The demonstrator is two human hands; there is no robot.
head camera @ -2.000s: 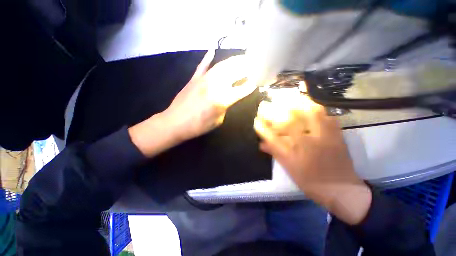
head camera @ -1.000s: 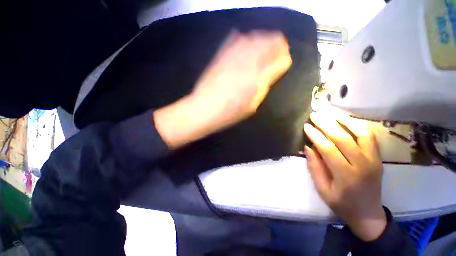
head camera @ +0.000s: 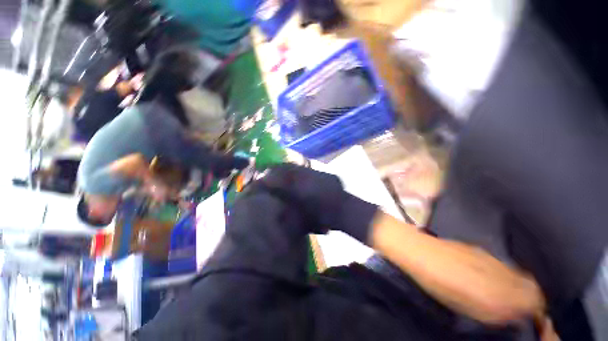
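The view is blurred and turned to the side. My left hand (head camera: 497, 286) shows low at the right, at the end of a dark sleeve that reaches across from the left. Its fingers point to the lower right and are partly lost in blur and dark material, so its grip cannot be told. A large dark grey-black cloth (head camera: 533, 153) fills the right side beyond the hand. My right hand is not in view. The needle area is not in view.
A blue lattice crate (head camera: 340, 133) with dark pieces inside stands at upper centre. A white sheet or board (head camera: 363, 176) lies below it. Green floor (head camera: 247, 93) has scraps on it. A person in a grey-green top (head camera: 120, 150) bends at the left.
The view has swung from the machine to the floor and room at the side. The machine head, needle and my right hand have left the picture. My left hand now shows lower right.
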